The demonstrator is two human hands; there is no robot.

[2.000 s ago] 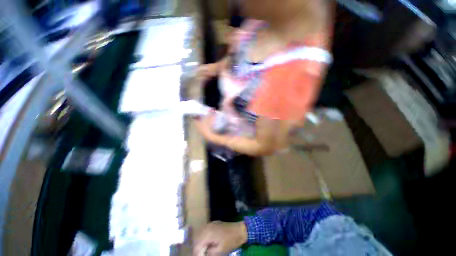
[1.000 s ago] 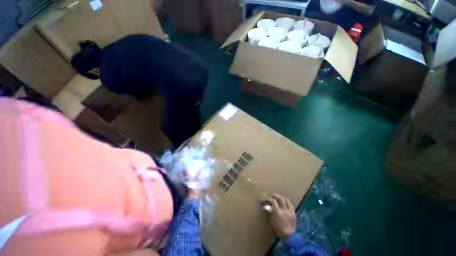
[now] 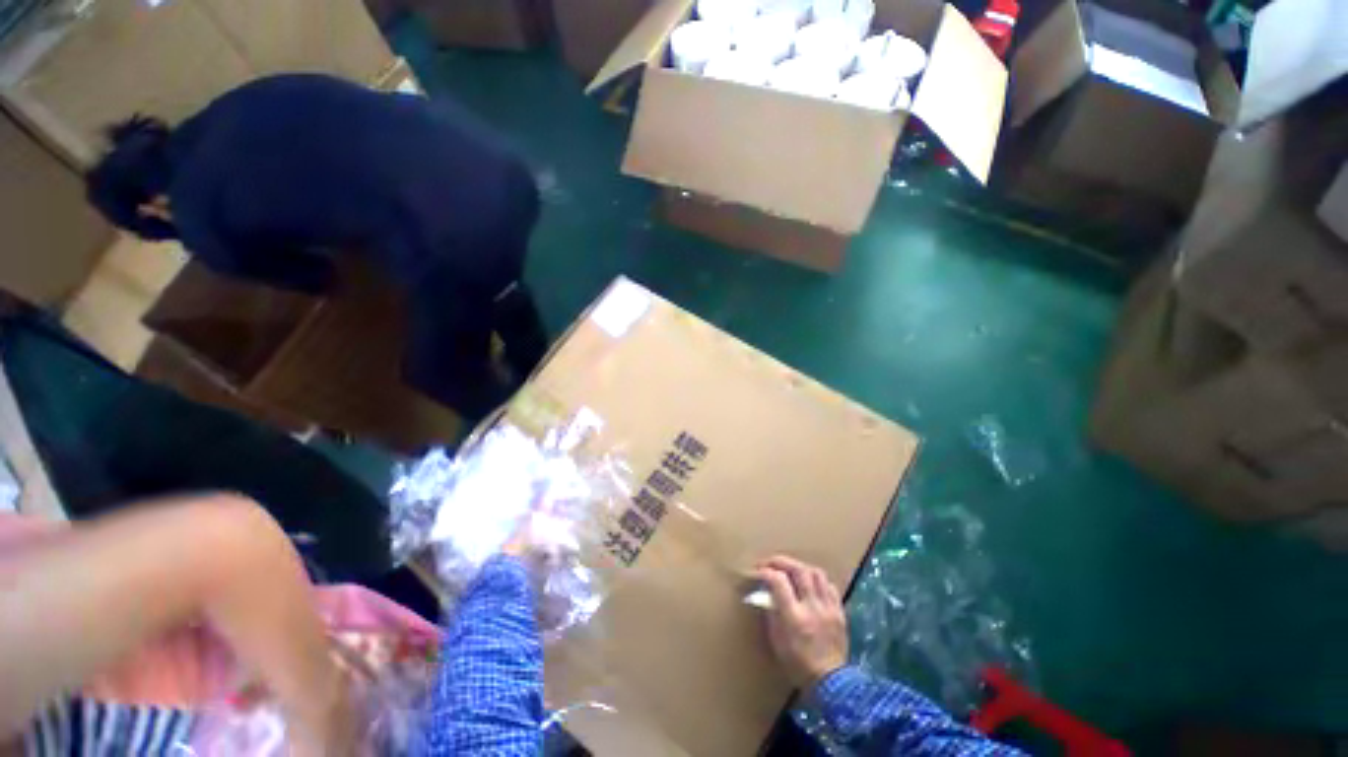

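A large closed brown shipping carton (image 3: 695, 429) with dark print stands in front of me. My left hand (image 3: 521, 544) is at the carton's left side, mostly hidden by a crumpled heap of clear plastic bags (image 3: 488, 496) that it holds. My right hand (image 3: 804, 614) rests on the carton's top near its right edge, fingers bent, with a small white thing at the fingertips that I cannot identify.
A person in dark clothes bends over an open carton (image 3: 222, 333) at the left. A person's arm (image 3: 178, 577) is close at lower left. An open carton with white rolls or cups (image 3: 761, 155) stands behind. Loose plastic (image 3: 939, 592) and a red object (image 3: 1050, 720) lie at right.
The view has swung from the packing line to the floor cartons. Since one second ago, the near co-worker in pink has shifted lower left, and my left hand's plastic is more fully in view.
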